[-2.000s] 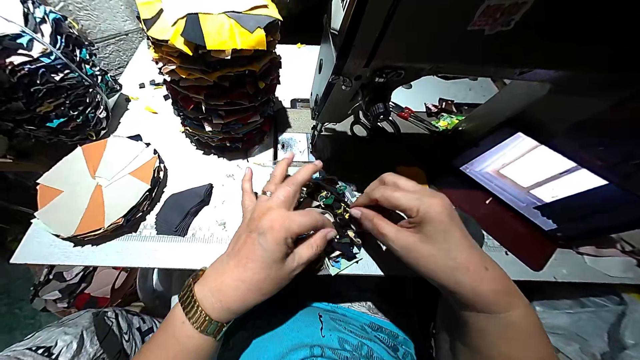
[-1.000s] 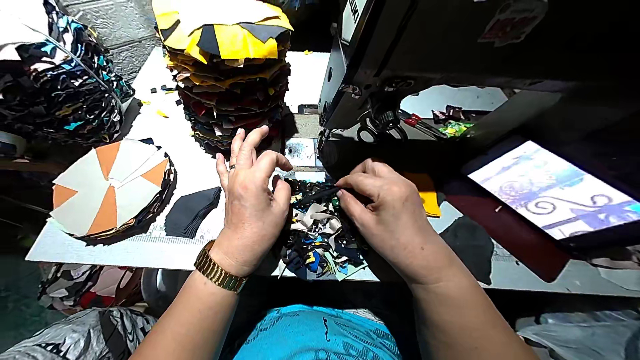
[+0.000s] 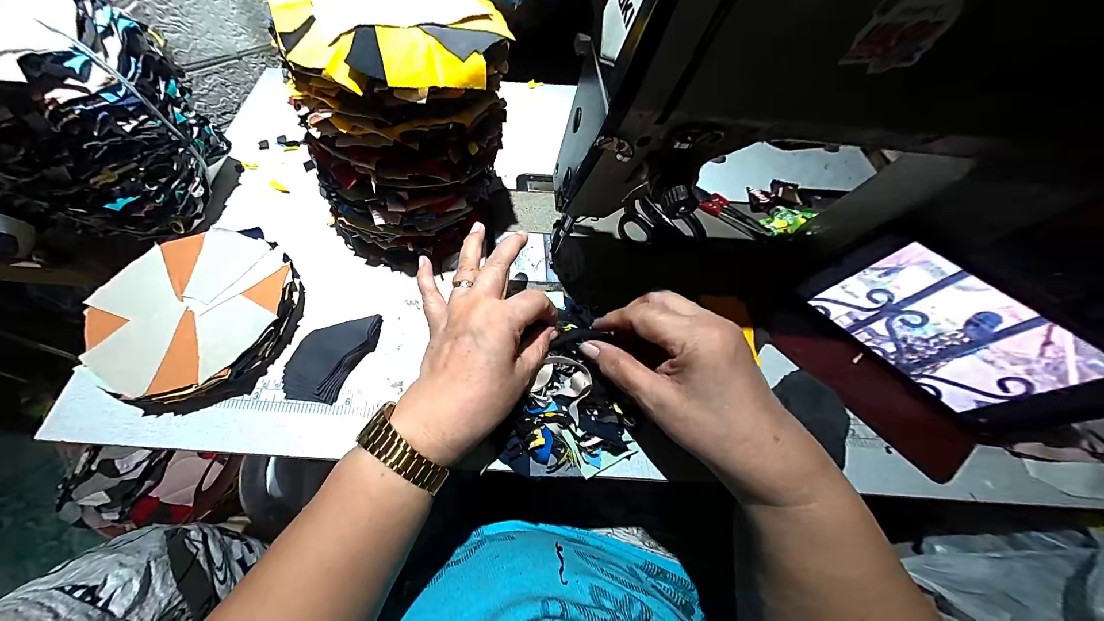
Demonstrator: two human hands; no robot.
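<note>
A bunch of mixed fabric scraps [image 3: 569,423] lies at the table's front edge, just in front of a sewing machine [image 3: 655,112]. My left hand [image 3: 479,345], wearing a ring and a gold-coloured watch, pinches at the bunch's back left side with thumb and forefinger, its other fingers spread. From the right, my right hand [image 3: 681,362] grips a dark fabric strip [image 3: 580,335] between thumb and fingertips. Whether the left fingertips hold the same strip is hidden. The machine's needle area [image 3: 561,231] is just behind the hands.
A tall stack of fabric pieces with a yellow top [image 3: 414,65] stands behind. At left are a round grey and orange patchwork stack [image 3: 185,319], dark cut pieces [image 3: 332,358] and a larger scrap pile [image 3: 86,129]. Scissors [image 3: 660,226] lie beyond the machine arm; a tablet [image 3: 957,328] leans at right.
My left hand has moved back from the front of the scrap bunch, showing more of it. My right hand now has a dark strip between its fingers. The picture on the tablet has changed.
</note>
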